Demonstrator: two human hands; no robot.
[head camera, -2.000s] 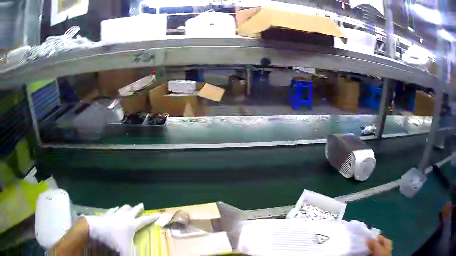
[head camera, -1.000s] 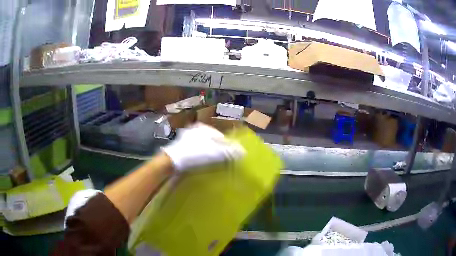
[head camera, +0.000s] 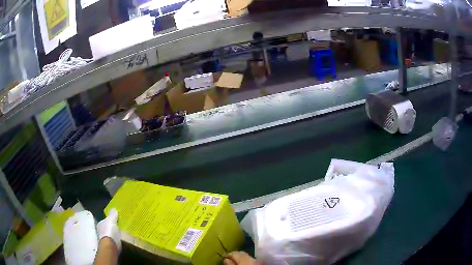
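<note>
A lime-green retail box (head camera: 165, 217) with barcode labels lies in front of me. My left hand (head camera: 109, 230), in a thin white glove, is against the box's left end; its fingers are partly hidden, so its grip is unclear. My bare right hand (head camera: 239, 258) is at the box's near right corner, cut off by the bottom edge, with a thin dark stick (head camera: 222, 245) at its fingers. A white unit in a translucent bag (head camera: 321, 217) with a black triangle mark lies right of the box.
A white rounded housing (head camera: 80, 238) and another green carton (head camera: 39, 239) are at the lower left. A grey-white unit (head camera: 391, 112) lies on the green belt at the right. A foam tray (head camera: 336, 166) is partly behind the bag. A metal shelf (head camera: 207, 44) crosses overhead.
The green box, lifted by my left hand one second ago, now rests on the bench. My right hand has come back into view at its corner. The view has tilted and shifted.
</note>
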